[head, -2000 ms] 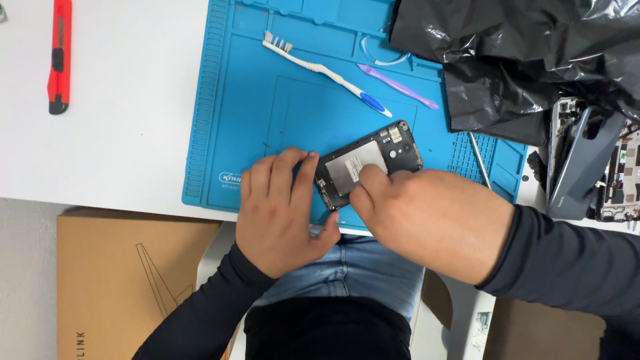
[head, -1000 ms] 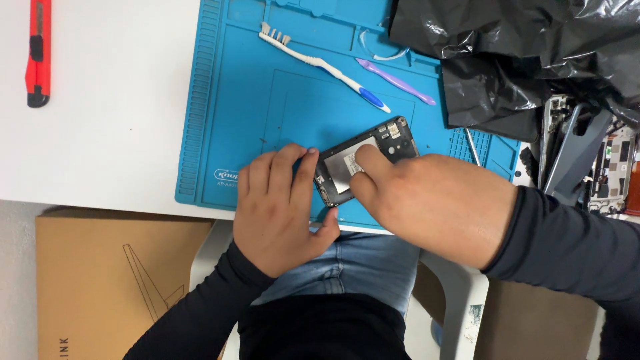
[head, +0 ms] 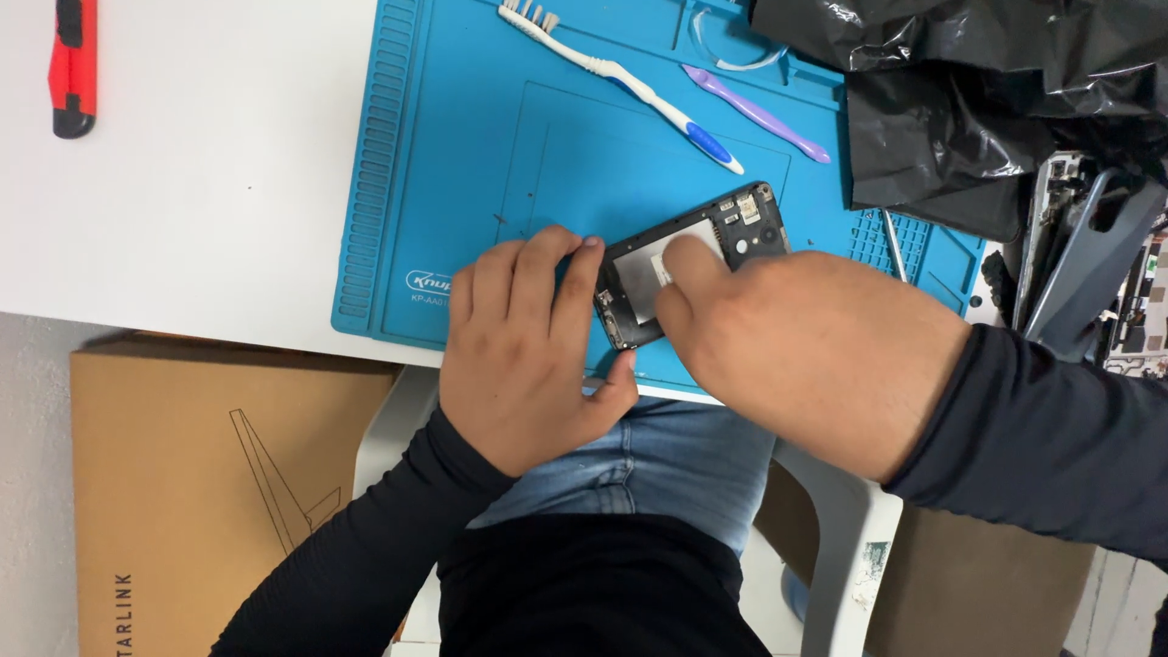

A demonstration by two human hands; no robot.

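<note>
A smartphone with its back cover off lies tilted on the blue silicone repair mat, near the mat's front edge. My left hand steadies its left end, with the index finger at the upper corner and the thumb at the lower one. Over the phone's middle is my right hand, its fingers bent down onto the silver battery area; the fingertips are partly hidden, and I cannot tell whether they hold anything. Behind the phone lie a white and blue toothbrush and a purple plastic pry tool.
A red utility knife lies on the white table at the far left. Black plastic bags cover the back right, beside phone covers and opened phone parts. A thin metal tool rests near my right forearm. Below stands a cardboard box.
My right fingers have shifted slightly over the phone's battery area. My left hand stays at the phone's left end.
</note>
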